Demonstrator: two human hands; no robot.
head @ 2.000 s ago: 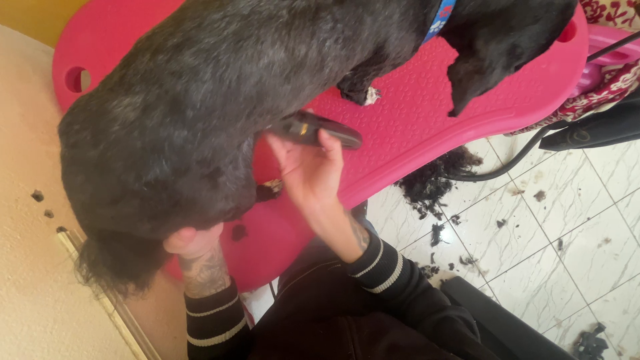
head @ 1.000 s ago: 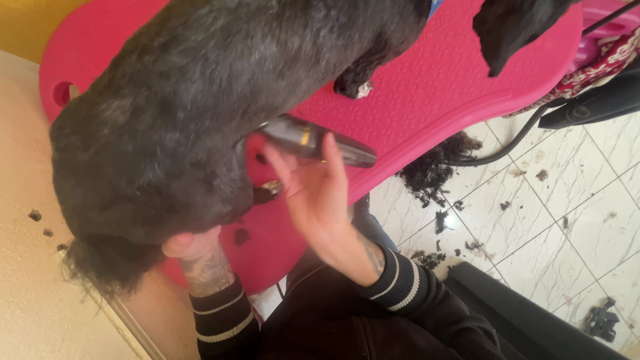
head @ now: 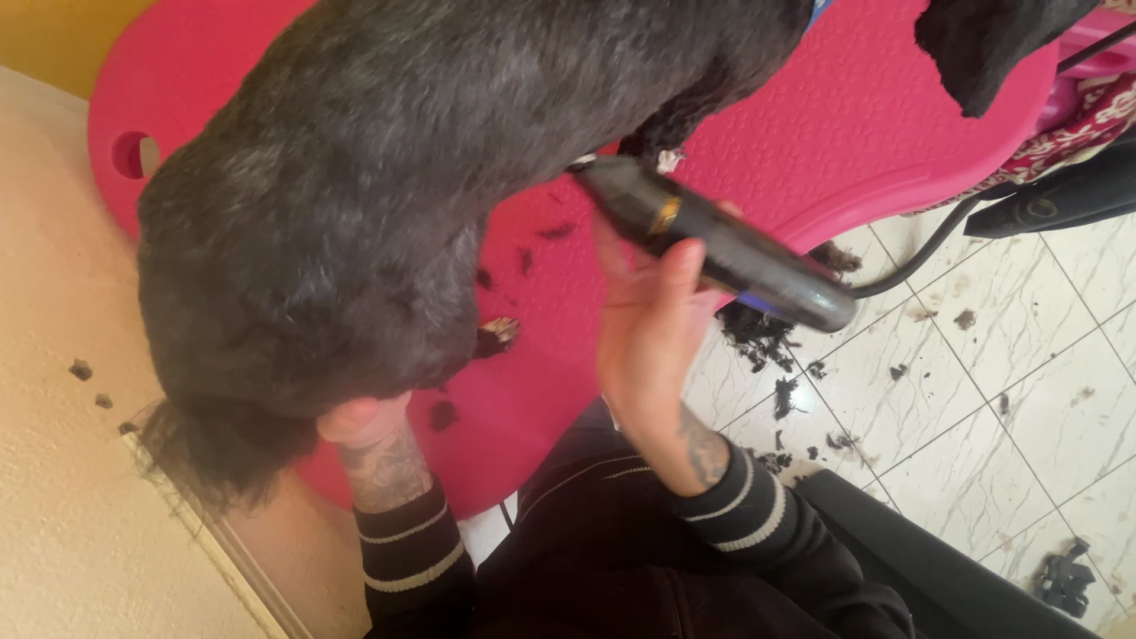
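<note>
A black dog (head: 355,177) with short-clipped fur stands on a pink plastic grooming table (head: 852,115). My right hand (head: 657,319) holds a black corded hair clipper (head: 719,240), whose blade end touches or nearly touches the underside of the dog's body, just behind a front leg. My left hand (head: 364,422) is at the dog's rear, beside the bushy tail (head: 231,444); its fingers are mostly hidden under the haunch, so its hold cannot be made out. A hind paw (head: 500,335) shows between my two hands. Loose tufts of dark hair (head: 444,414) lie on the table.
Clumps of cut black hair (head: 754,328) lie on the tiled floor (head: 976,373) at the right. The clipper's cord (head: 927,253) runs toward a dark object at the upper right. A beige wall (head: 62,497) borders the left side. The table has an oval hole (head: 136,155).
My right hand has moved the clipper forward along the dog's underside, away from the hind leg toward the front leg. My left hand stays at the rear. The dog's head has shifted toward the upper right.
</note>
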